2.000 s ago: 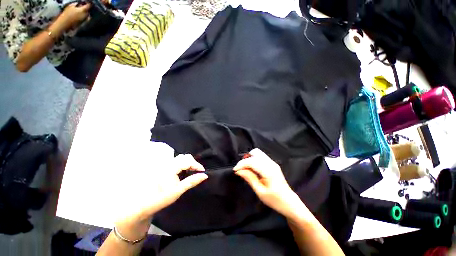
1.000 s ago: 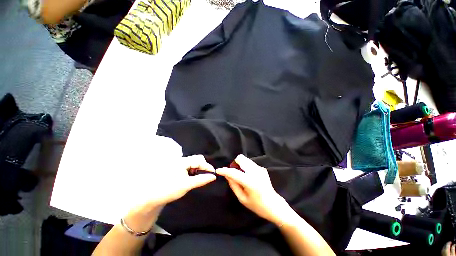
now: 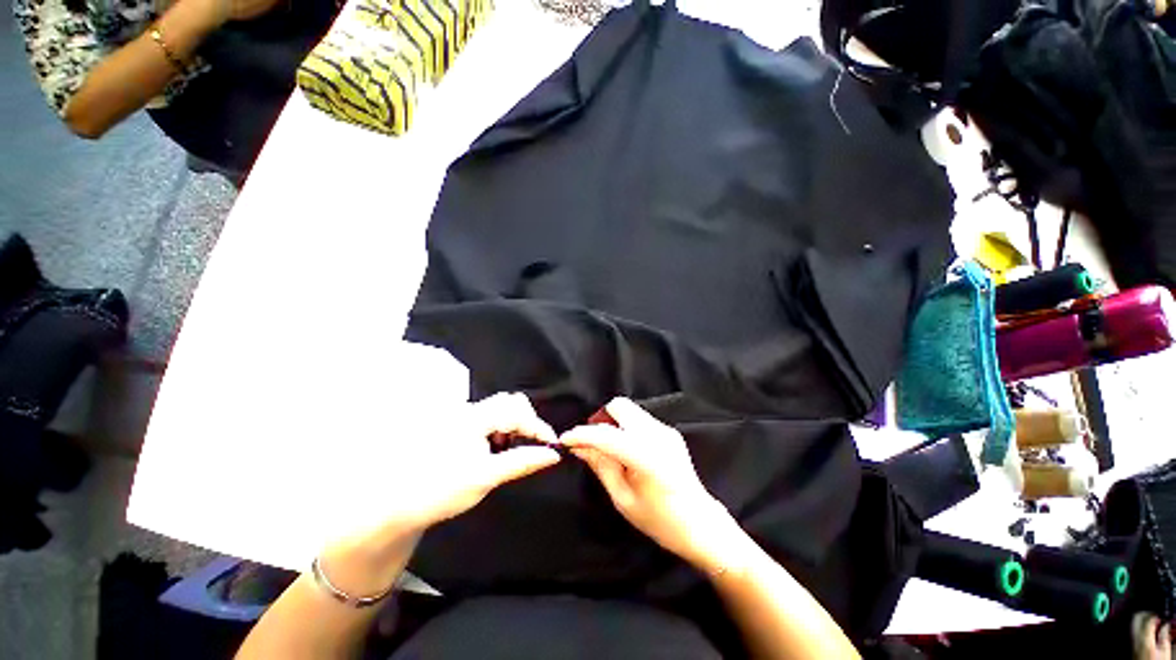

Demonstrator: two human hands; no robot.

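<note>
A large black garment point(image 3: 671, 194) spreads over the white table and down to my lap, with folds across its middle. My left hand point(image 3: 445, 477) pinches the cloth edge between thumb and fingers. My right hand point(image 3: 645, 477) pinches the same edge, its fingertips touching those of my left hand. A small reddish spot shows at my right fingers. Any needle or thread between the fingertips is too small to make out.
White table point(image 3: 258, 374); striped pouch point(image 3: 393, 58) upper left. Right: teal pouch point(image 3: 948, 355), magenta bottle point(image 3: 1077, 335), tan spools point(image 3: 1047, 428), black cones point(image 3: 967, 562), black cloth heap point(image 3: 1096, 116). A person's arm point(image 3: 129, 77) is upper left.
Since the first frame my hands have come together at the fingertips on the cloth edge. The view has shifted slightly. The other person's arm has moved.
</note>
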